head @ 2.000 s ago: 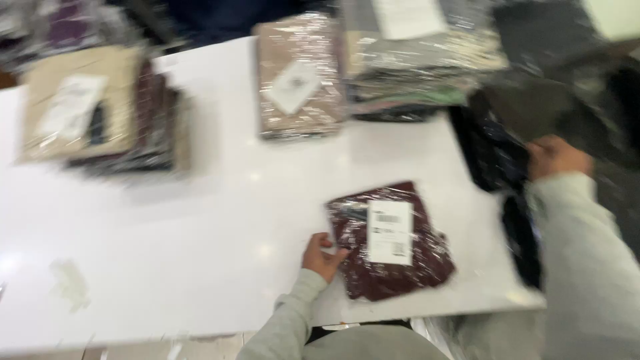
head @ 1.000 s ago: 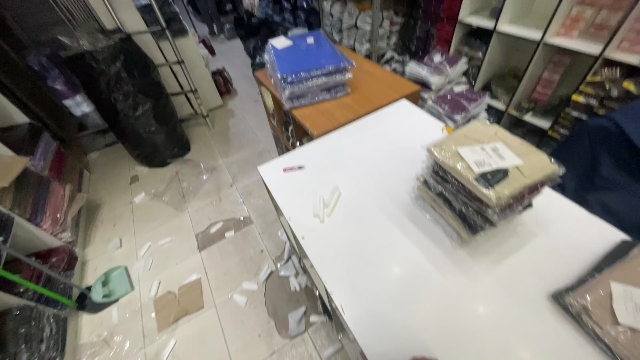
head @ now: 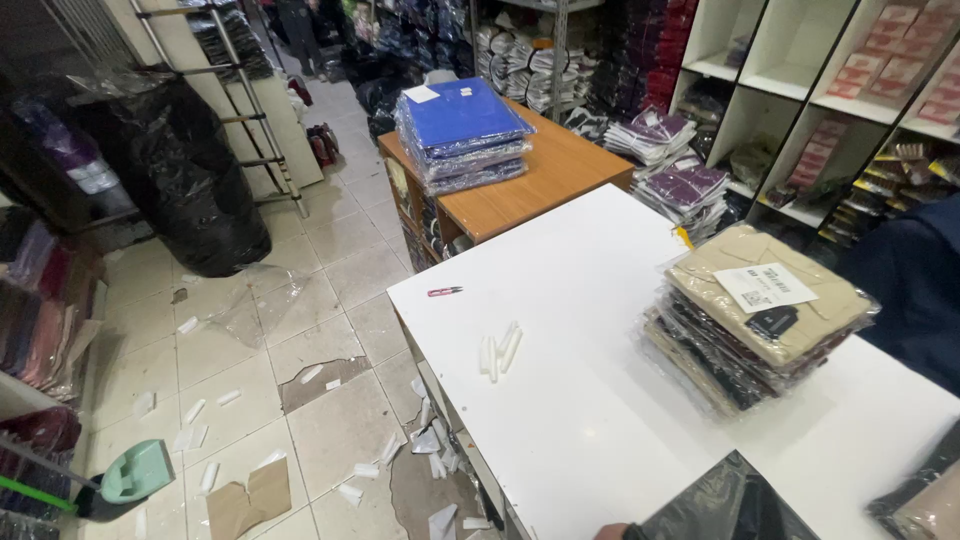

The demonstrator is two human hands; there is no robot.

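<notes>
At the bottom edge, a small part of my left hand (head: 612, 532) shows at the left edge of a black plastic-wrapped package (head: 731, 502), holding it there. The rest of that hand is cut off, and my right hand is out of view. A stack of clear-bagged folded garments (head: 765, 296), beige on top with a white label and a dark tag, stands on the white table (head: 555, 435). Several white rolled strips (head: 500, 351) and pink-handled thread snips (head: 445, 291) lie to its left. Another bagged garment (head: 930, 495) is partly visible at the lower right corner.
A wooden cabinet (head: 540, 180) behind the table bears bagged blue garments (head: 469, 120). Shelves (head: 795, 90) stand at the back right. On the left are a black bag (head: 180, 172), a ladder (head: 251, 112) and a green dustpan (head: 139, 471); paper scraps litter the tiled floor.
The view has swung left since two seconds ago. The maroon package my left hand touched then is out of view; the black package has come into view at the bottom.
</notes>
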